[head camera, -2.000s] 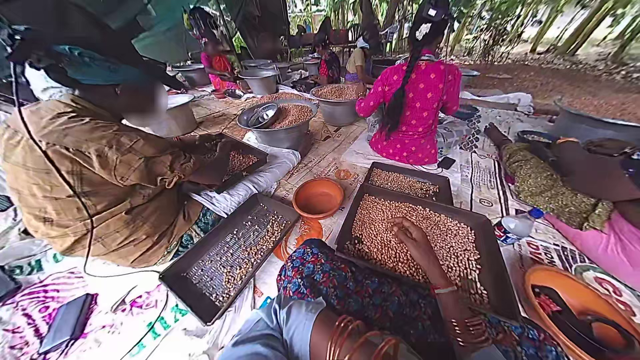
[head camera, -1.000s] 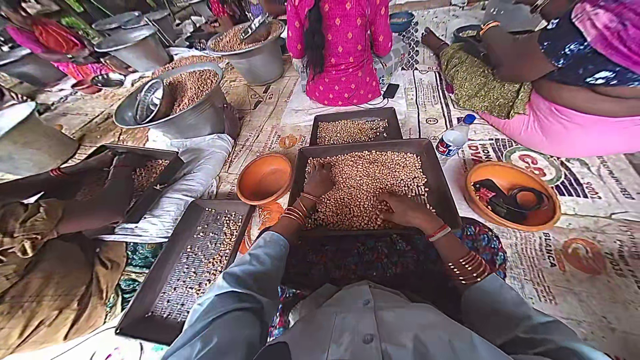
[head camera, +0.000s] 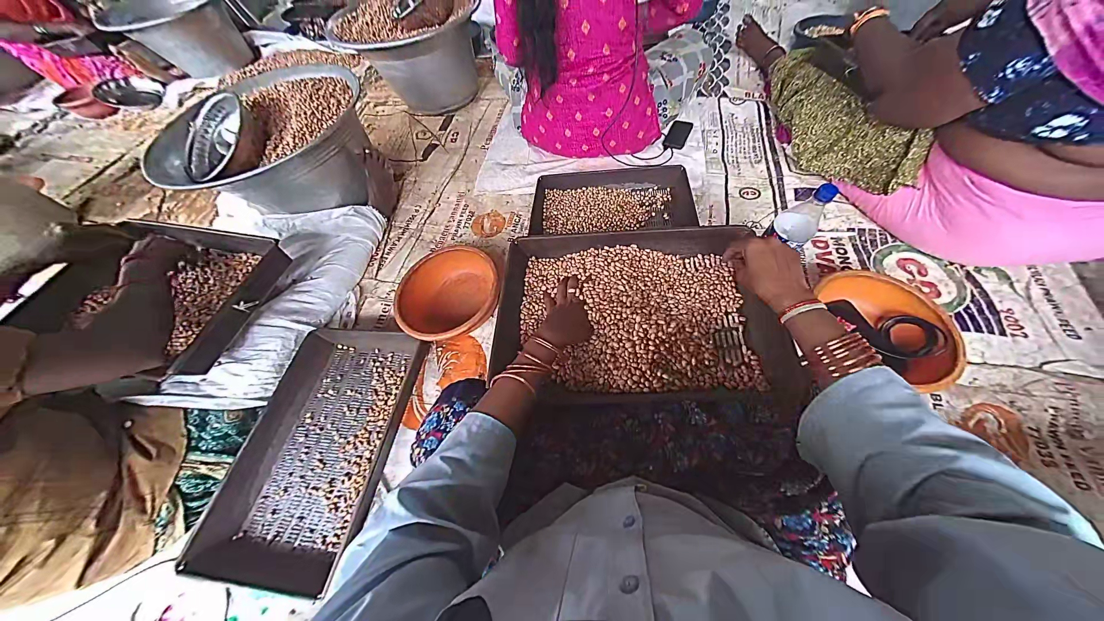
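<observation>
A dark slotted metal tray (head camera: 504, 345) full of light-brown nuts or seeds (head camera: 638, 302) rests at my lap. Over its left part, my left hand (head camera: 565, 317) touches the nuts with its fingers apart. My right hand (head camera: 766, 269) is at the tray's right rim near the far corner, fingers bent; whether it grips the rim or holds something is not clear. A smaller tray of nuts (head camera: 604, 211) lies just beyond. To the left are an orange bowl (head camera: 447, 293) and a long slotted tray (head camera: 319, 457) with scattered nuts.
An orange basin (head camera: 936, 345) holding a dark coiled thing and a plastic bottle (head camera: 800, 220) are on the right. Metal tubs (head camera: 336, 164) of nuts stand at back left. Another person's arms reach into a tray (head camera: 267, 285) on the left; other people sit ahead and right.
My right hand has moved from over the nuts to the tray's right rim. My left hand has come off the tray's left side to over the nuts. The view has tilted down since two seconds ago.
</observation>
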